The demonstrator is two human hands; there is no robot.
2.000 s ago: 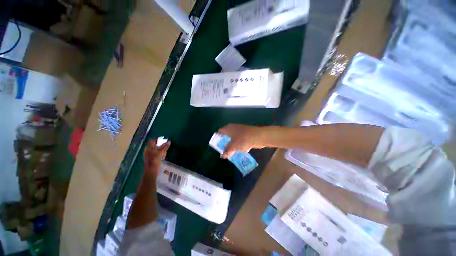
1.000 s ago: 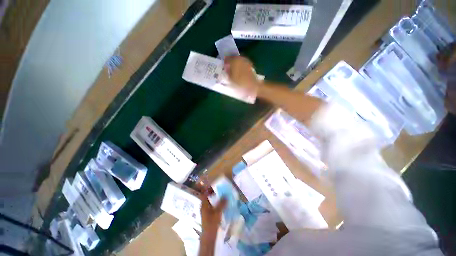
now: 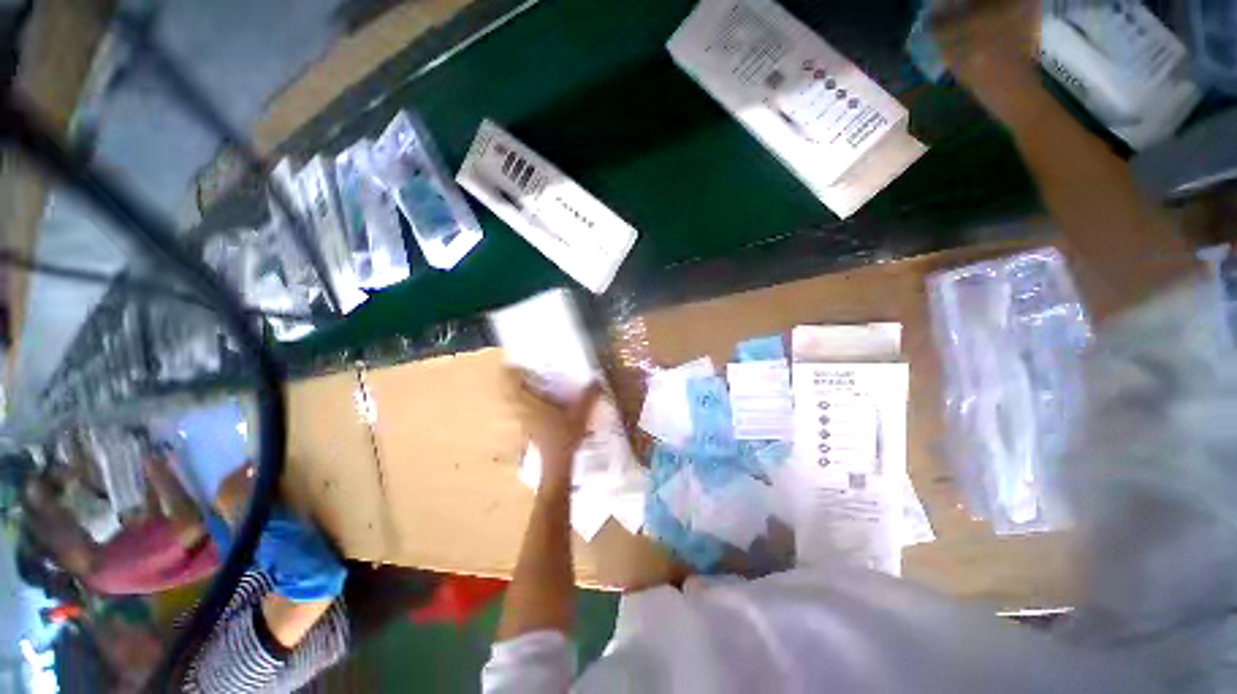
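My left hand (image 3: 554, 414) is at the bench's back edge, closed around a blurred white carton (image 3: 545, 336); loose white papers lie below it. My right hand (image 3: 988, 34) is partly cut off by the top edge, with a light-blue sachet (image 3: 928, 44) at its fingers, beside a white carton (image 3: 1115, 68) on the belt. Blue sachets (image 3: 689, 522) and white leaflets (image 3: 743, 502) lie in a mixed pile between my arms. A white carton (image 3: 848, 434) with an open flap lies right of the pile.
The green conveyor belt (image 3: 638, 136) holds a carton (image 3: 800, 95), a barcoded carton (image 3: 545, 203) and a row of clear trays (image 3: 423, 197). A clear tray (image 3: 1007, 386) lies on the cardboard-covered bench (image 3: 448, 475). A black cable (image 3: 269, 407) crosses the left; another person's arm (image 3: 292, 556) shows beyond.
The view has swung left along the belt. My right hand has left the nearer carton and reached to the upper right. My left hand has moved from the blue sachets to a white carton.
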